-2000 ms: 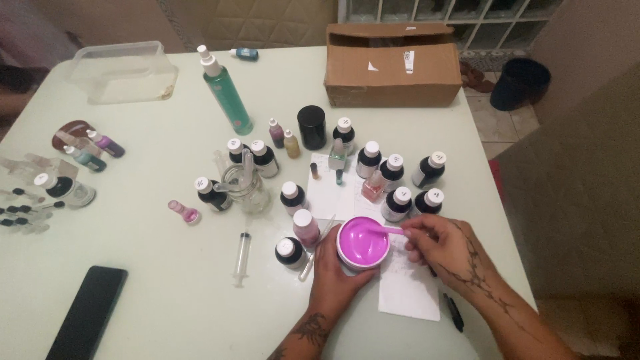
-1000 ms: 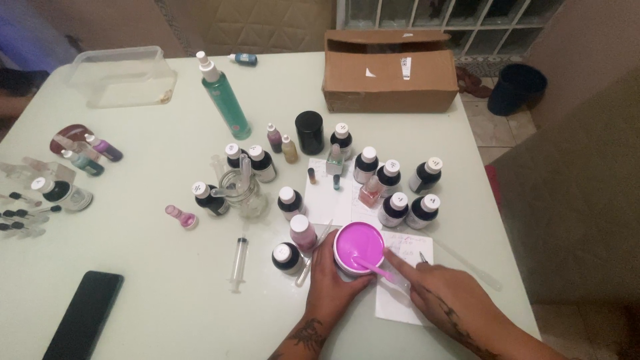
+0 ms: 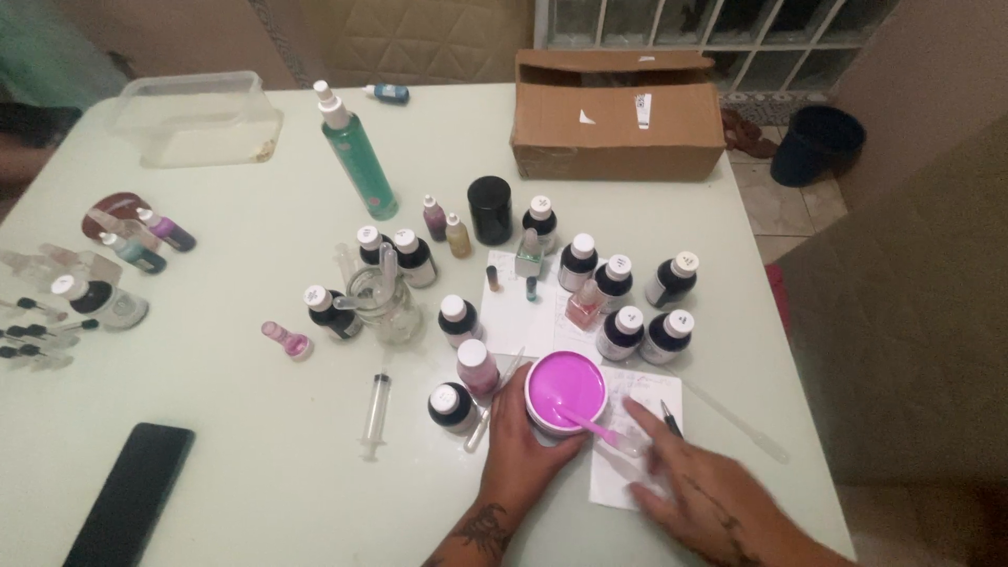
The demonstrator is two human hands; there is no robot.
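Note:
My left hand (image 3: 526,441) holds a white tub of bright magenta liquid (image 3: 567,387) by its side and base. A magenta-coated plastic pipette (image 3: 591,425) rests in the tub, its clear end sticking out over the rim toward the right. My right hand (image 3: 693,480) is just right of that end, fingers spread and slightly blurred, holding nothing that I can see. Beneath it lie written paper sheets (image 3: 622,480) and a dark pen (image 3: 671,419). Left of the tub stand a pink bottle (image 3: 477,367) and a dark white-capped bottle (image 3: 452,406), with a clear pipette (image 3: 478,429) beside them.
Several dark bottles (image 3: 622,332) stand behind the tub. A glass jar (image 3: 390,311) holds pipettes; a syringe (image 3: 376,416) lies below it. A phone (image 3: 130,496) is at lower left, a green spray bottle (image 3: 362,165) farther back, a cardboard box (image 3: 617,118) at the far edge, and a long clear stick (image 3: 732,417) at right.
Two seconds ago my right hand gripped the magenta pipette at the tub. It has let go and moved off to the right; the pipette now leans in the tub. My left hand still holds the tub.

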